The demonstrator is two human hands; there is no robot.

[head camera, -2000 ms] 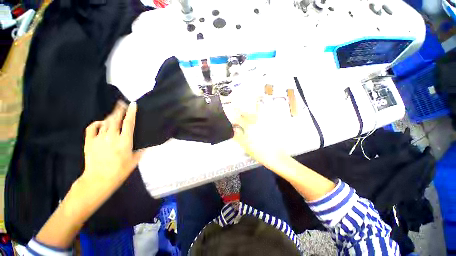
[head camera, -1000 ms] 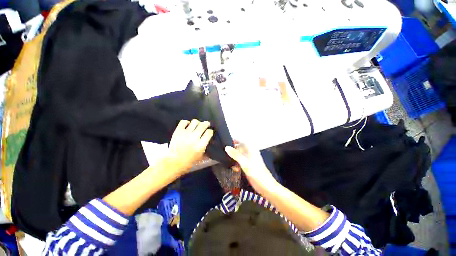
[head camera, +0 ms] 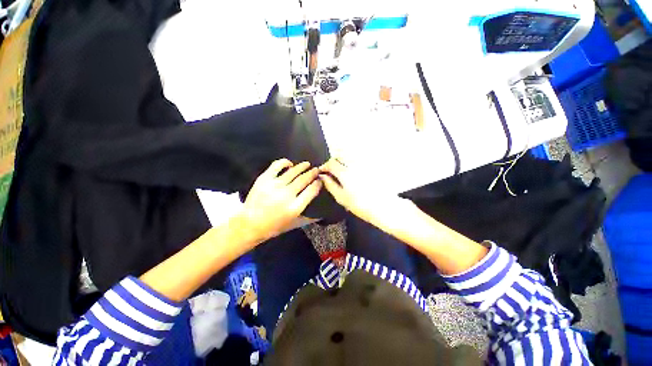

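A black garment [head camera: 207, 146] runs from the left over the white machine table to the presser foot [head camera: 299, 101] of the sewing machine [head camera: 436, 43]. Its narrow end lies under the foot and reaches back to the table's front edge. My left hand [head camera: 282, 196] lies on this end with bent fingers. My right hand [head camera: 350, 187] pinches its right edge, fingertips touching those of my left hand. The fabric under the fingers is partly hidden.
Black strips [head camera: 437, 118] and brown tabs [head camera: 417, 111] lie right of the needle. A dark display panel [head camera: 530, 32] is at upper right. A black heap [head camera: 515, 214] hangs below the table at right. Blue crates [head camera: 588, 107] stand beyond. A printed carton [head camera: 13, 107] is at far left.
My left hand has moved from the garment at the left to its end near the needle. My right hand has come beside it. The fabric end now lies straight under the foot.
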